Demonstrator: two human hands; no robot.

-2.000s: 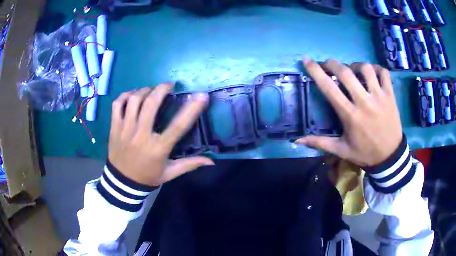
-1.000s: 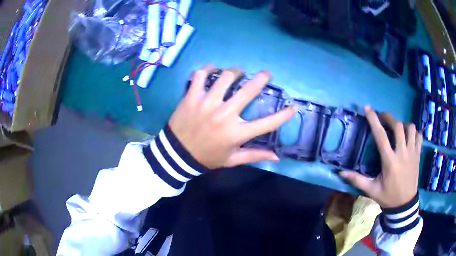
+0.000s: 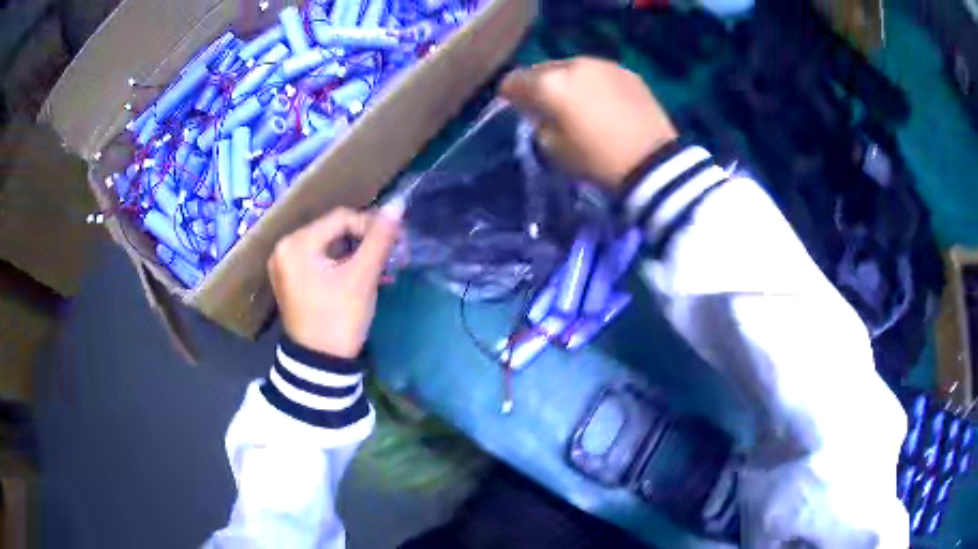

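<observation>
My left hand [image 3: 327, 281] and my right hand [image 3: 592, 116] pinch the edge of a crumpled clear plastic bag [image 3: 483, 220], stretched between them beside the battery carton. Dark contents seem to show through the bag, but blur hides what they are. Several blue battery cells [image 3: 574, 284] with red and black leads lie on the green mat below the bag, partly behind it. A row of black housing halves [image 3: 608, 434] lies nearer to me, its right end hidden by my right sleeve.
The cardboard carton [image 3: 354, 177] full of blue cells stands at upper left. Dark loose parts [image 3: 847, 161] are heaped at upper right. Filled housings [image 3: 935, 461] lie at lower right. A cardboard box edge [image 3: 958, 322] shows at far right.
Both hands have left the row of housings and moved up and left to the plastic bag, which they now hold. The view has turned left, bringing the battery carton in.
</observation>
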